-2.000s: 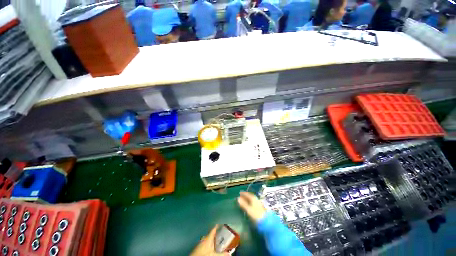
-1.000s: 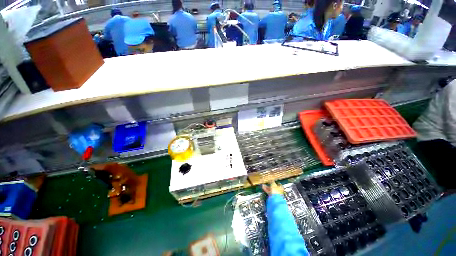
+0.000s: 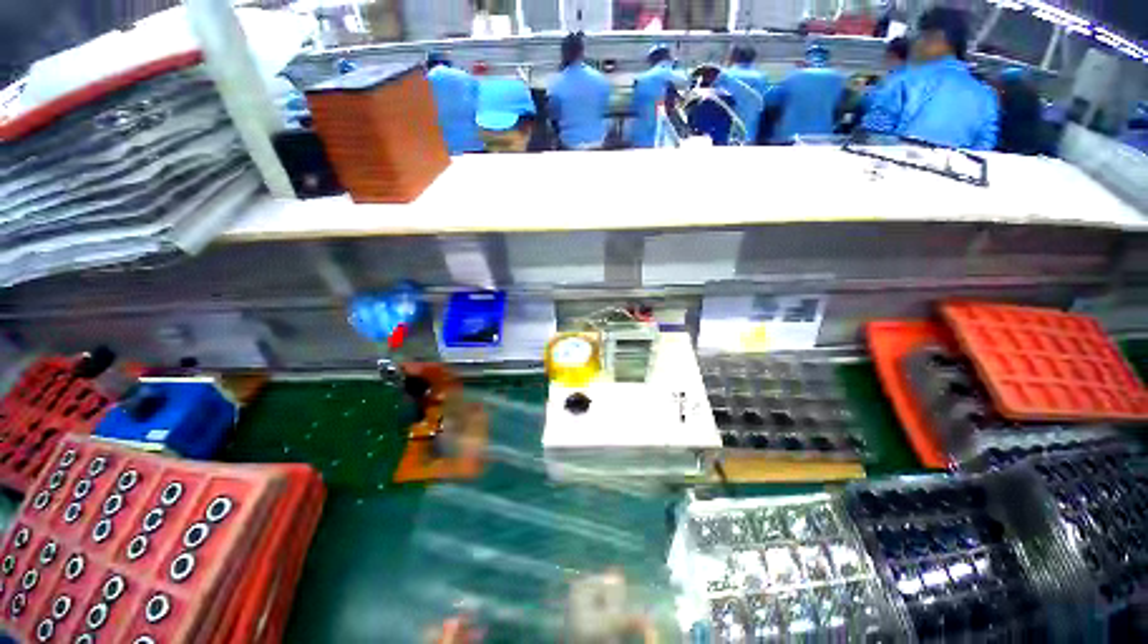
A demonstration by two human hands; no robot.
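A blurred square jig (image 3: 597, 601) with a pale centre lies on the green mat at the bottom edge. A small blurred piece of my left hand (image 3: 453, 629) shows at the bottom edge, left of the jig. Blurred fingertips of my right hand (image 3: 645, 627) show beside the jig's right side. Both hands are mostly cut off, and I cannot tell what they hold. Pale, see-through streaks cross the mat above the jig, too blurred to name. A clear blister tray (image 3: 768, 560) lies to the right of the jig.
A white box (image 3: 630, 421) with a yellow tape roll (image 3: 573, 359) stands behind the jig. An orange-based clamp fixture (image 3: 428, 434) stands back left. Red-orange foam trays (image 3: 239, 516) are stacked left. Dark-filled trays (image 3: 938, 541) lie right. A long white shelf (image 3: 705, 189) runs across the back.
The view has swung left, bringing the foam trays further in. My right hand has left the clear tray and is now low by the jig. Pale blurred streaks have appeared over the mat.
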